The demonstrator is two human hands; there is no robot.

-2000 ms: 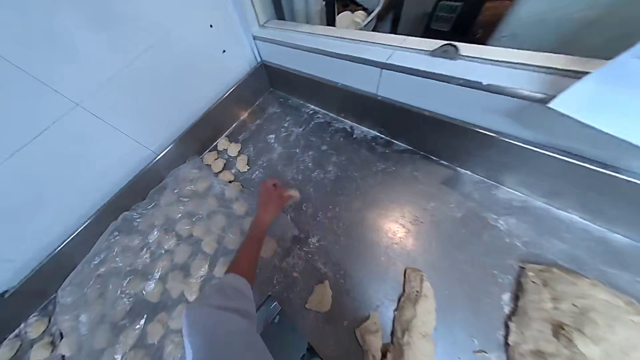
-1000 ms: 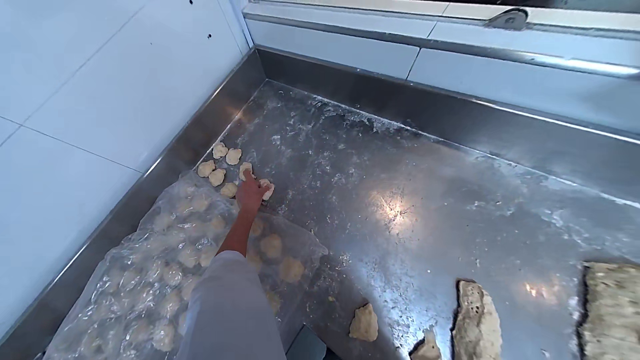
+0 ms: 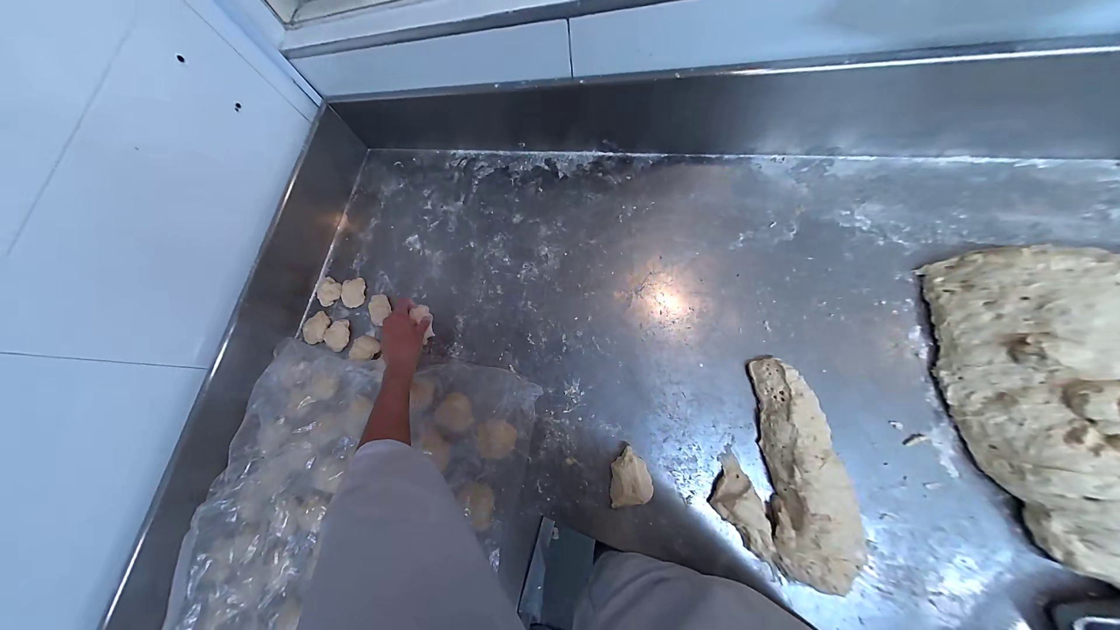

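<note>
My left hand (image 3: 404, 337) reaches out over the far left of the steel worktop, thumb and fingertips around a small dough piece (image 3: 423, 322). Close by on its left lie several other small dough pieces (image 3: 353, 292) on the bare metal. Under my left forearm a clear plastic sheet (image 3: 262, 472) covers many round dough pieces (image 3: 496, 438). My right hand is out of view; a grey sleeve or other clothing shows at the bottom edge. Nearer the middle sit a loose dough lump (image 3: 632, 478) and a long dough strip (image 3: 807, 481) with a smaller torn piece (image 3: 742, 507) against it.
A large dough slab (image 3: 1032, 376) lies at the right. Raised steel edging (image 3: 612, 114) runs along the back and left of the flour-dusted worktop (image 3: 560, 262). A grey box-like object (image 3: 560, 569) stands at the bottom edge, partly hidden by clothing.
Two seconds ago my left hand held a dough piece above the worktop, right of the small group. It has since come down beside that group. The view has shifted a lot.
</note>
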